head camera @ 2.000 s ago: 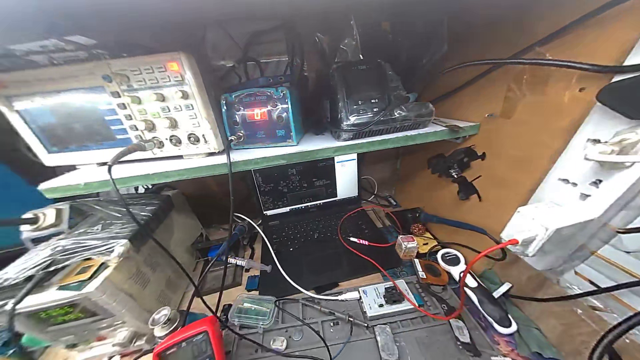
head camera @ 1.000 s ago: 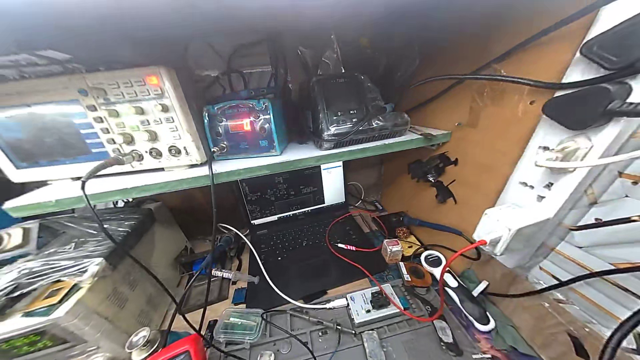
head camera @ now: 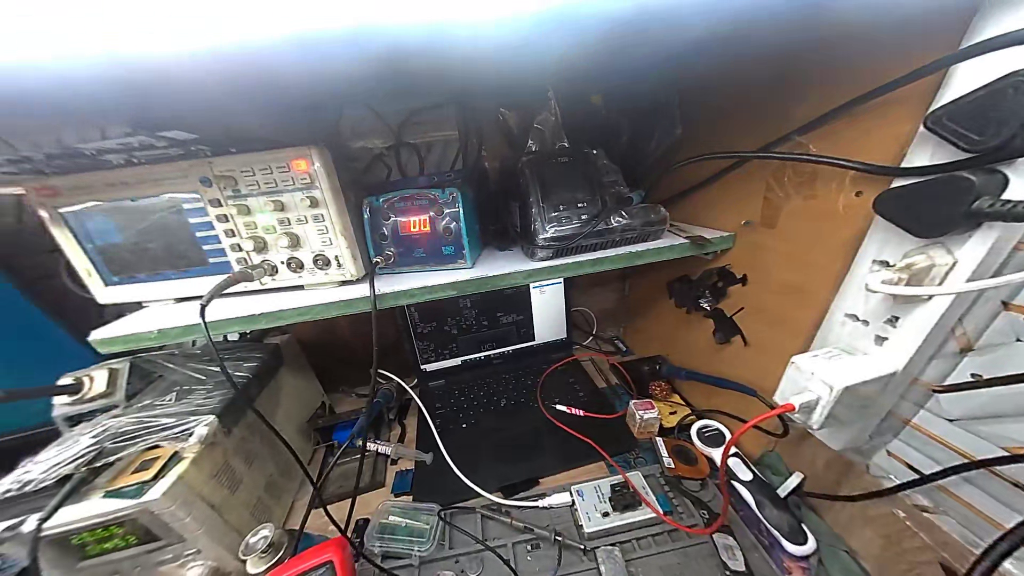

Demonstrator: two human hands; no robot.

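Observation:
Neither my left hand nor my right hand shows in the head view. An open laptop (head camera: 512,400) stands under the shelf, its screen lit with a diagram. In front of it, a white chip programmer box (head camera: 614,504) with a black socket lies on the grey work mat (head camera: 668,552), a white cable plugged into its left side. A probe (head camera: 520,522) with a thin black lead lies left of that box. A clear plastic case (head camera: 402,528) sits beside a red multimeter (head camera: 320,558), which is cut off by the lower edge. A syringe (head camera: 396,450) lies left of the laptop.
The green-edged shelf (head camera: 416,292) holds an oscilloscope (head camera: 200,220), a blue soldering station (head camera: 420,228) with a lit display and a plastic-wrapped black device (head camera: 588,200). Bench equipment (head camera: 176,480) stands at left. A red cable (head camera: 724,472) runs to a white adapter (head camera: 836,380) on the power strip at right.
The view has shifted somewhat, bringing more of the black plugs on the power strip into sight. The things on the bench look unmoved.

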